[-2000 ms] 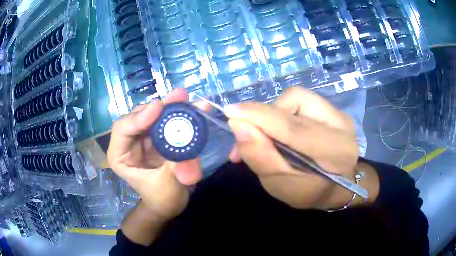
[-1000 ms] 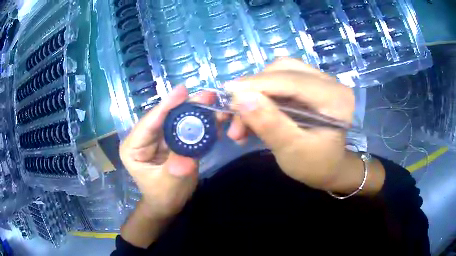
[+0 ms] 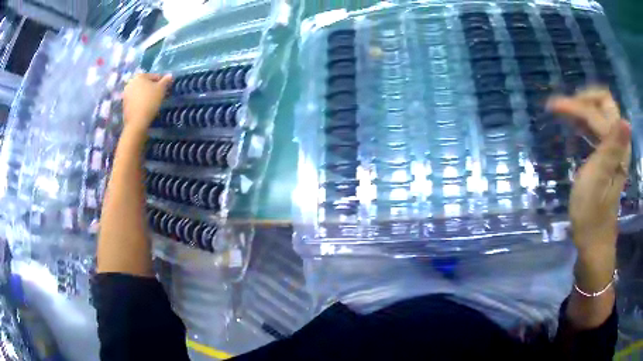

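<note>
My left hand (image 3: 144, 102) is at the left end of the top filled row in the side tray (image 3: 204, 44), fingertips at the black discs (image 3: 211, 80). Whether it grips one is too small to tell. My right hand (image 3: 596, 162) is blurred above the right part of the main clear tray (image 3: 423, 240), fingers pointing left. I cannot make out tweezers or a disc in it. The main tray has dark discs (image 3: 343, 106) in its left column and in several right columns, with clear slots between.
Stacked clear trays (image 3: 53, 134) stand at the far left. A green mat (image 3: 271, 162) shows between the two trays. A yellow floor line (image 3: 204, 348) runs below the bench at lower left. My dark-sleeved arms reach in from the bottom.
My hands have moved apart, left to the side tray and right over the main tray. The disc and tweezers held before are no longer visible in them. The view has shifted left.
</note>
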